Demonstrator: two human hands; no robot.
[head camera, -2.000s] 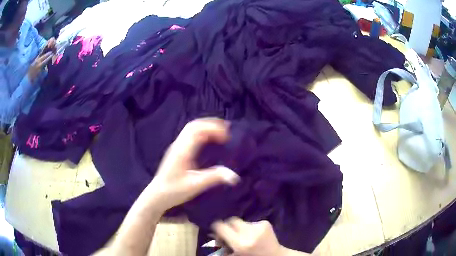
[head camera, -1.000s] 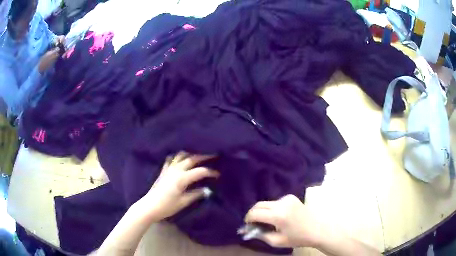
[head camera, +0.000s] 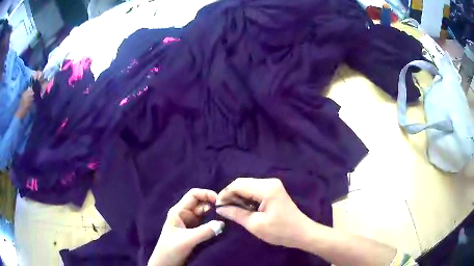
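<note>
The dark purple garment (head camera: 280, 130) lies spread over the middle of the table. My left hand (head camera: 192, 223) is at its lower part, with a pale band on the thumb, and pinches a small bit of the cloth between the fingertips. My right hand (head camera: 270, 213) is directly beside it, fingertips touching the left ones. It holds small dark-handled snips (head camera: 244, 203), mostly hidden in the palm. The blades and any thread at the fingertips are too small to make out.
The pale table (head camera: 384, 176) has a rounded edge. A white handbag (head camera: 448, 124) stands at the right. A purple garment with pink patches (head camera: 62, 140) lies at the left, where a person in light blue (head camera: 15, 104) handles it. White cloth (head camera: 114, 31) is behind.
My hands have come together at the lower middle of the garment; they were apart before. The garment's lower part lies flatter, and the fold with a light spot is no longer seen.
</note>
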